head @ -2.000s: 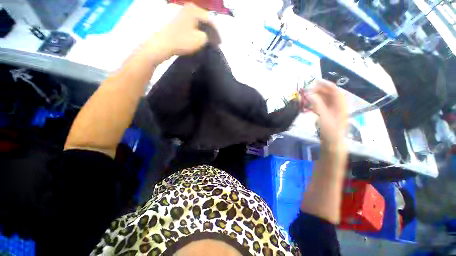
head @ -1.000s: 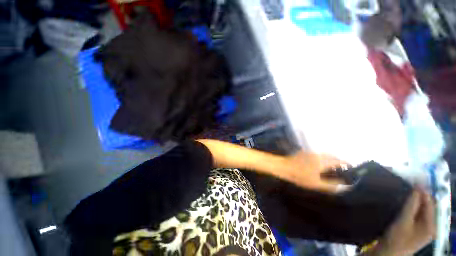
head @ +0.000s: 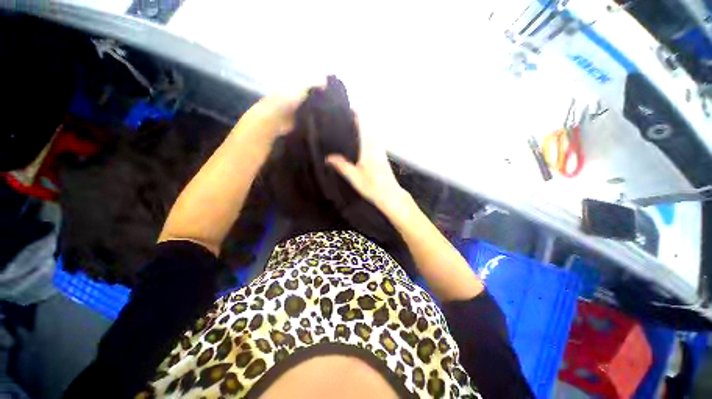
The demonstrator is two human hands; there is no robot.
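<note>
A black garment piece (head: 332, 128) is bunched between my hands at the table's front edge and hangs down towards my lap. My left hand (head: 285, 113) grips its upper left side, with the fingertips partly hidden by the cloth. My right hand (head: 365, 173) is on its right side, thumb over the cloth and fingers behind it. The white sewing table (head: 437, 101) lies beyond, glaring brightly.
Scissors with orange and red handles (head: 564, 152), dark thread snips (head: 539, 158) and a black phone (head: 609, 219) lie on the table at right, near the sewing machine (head: 597, 54). Dark garments (head: 117, 203) heap over a blue crate at left. A blue crate (head: 519, 304) and red stool (head: 605, 351) stand lower right.
The view has swung from the garment heap back to the table and machine. My hands have brought the black garment piece in front of my body.
</note>
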